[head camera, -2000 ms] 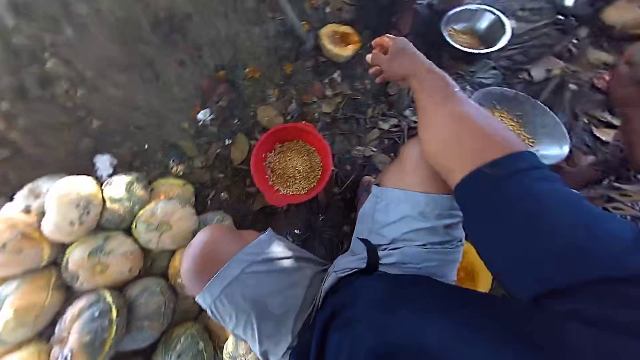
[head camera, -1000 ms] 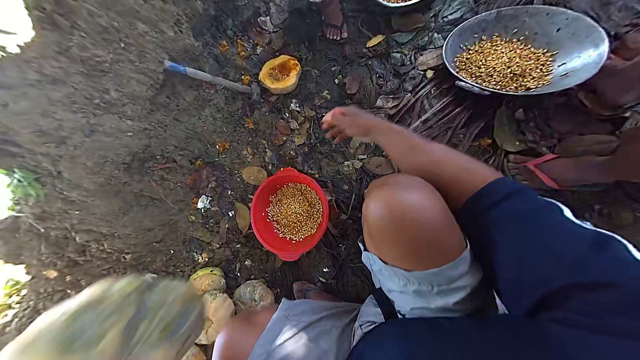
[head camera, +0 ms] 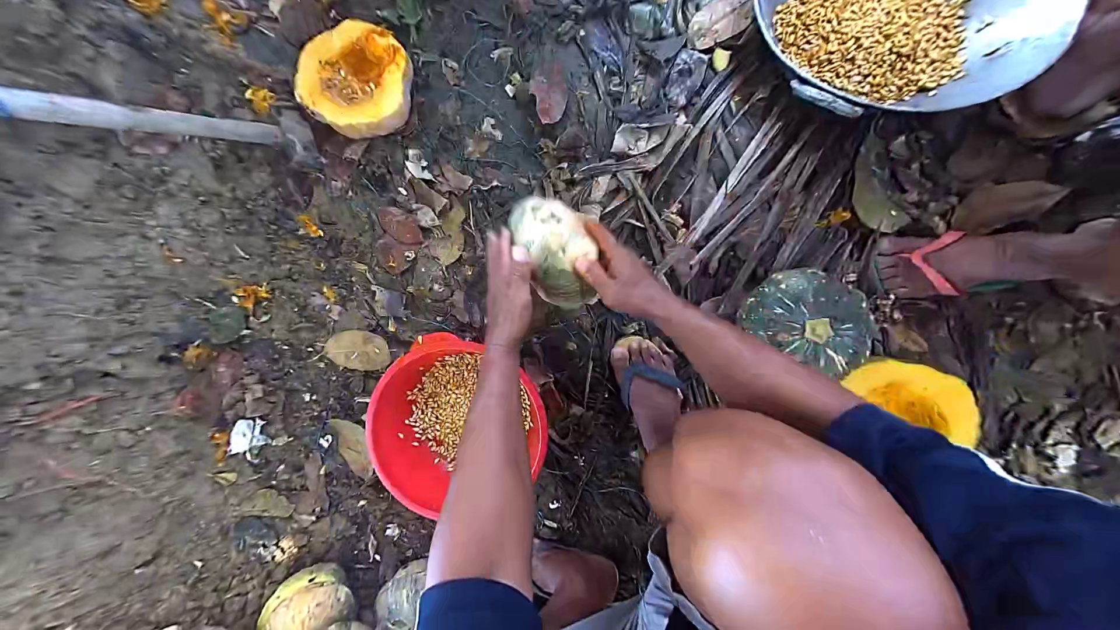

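My left hand (head camera: pixel 510 289) and my right hand (head camera: pixel 621 269) grip a pale green pumpkin (head camera: pixel 553 245) from its two sides, above the ground ahead of my foot. Below and to the left of it stands a red plastic bowl (head camera: pixel 394 455) with pumpkin seeds (head camera: pixel 442 407) inside, partly covered by my left forearm. A cut pumpkin half (head camera: pixel 354 79) with orange flesh lies at the upper left, its hollow side showing. By my right forearm lie a dark green pumpkin (head camera: pixel 807 322) and a yellow hollowed pumpkin piece (head camera: pixel 914 401).
A metal pan (head camera: pixel 1019 44) of seeds is at the upper right. A pale handle (head camera: pixel 140 118) ending near the cut half lies at the left. Whole pumpkins (head camera: pixel 308 599) sit at the bottom. Another person's sandalled foot (head camera: pixel 949 262) is at the right, beside dry palm leaves (head camera: pixel 726 166).
My left hand has come into view, and a whole pumpkin is now between my two hands. My right hand was without a pumpkin one second ago. The view has moved noticeably.
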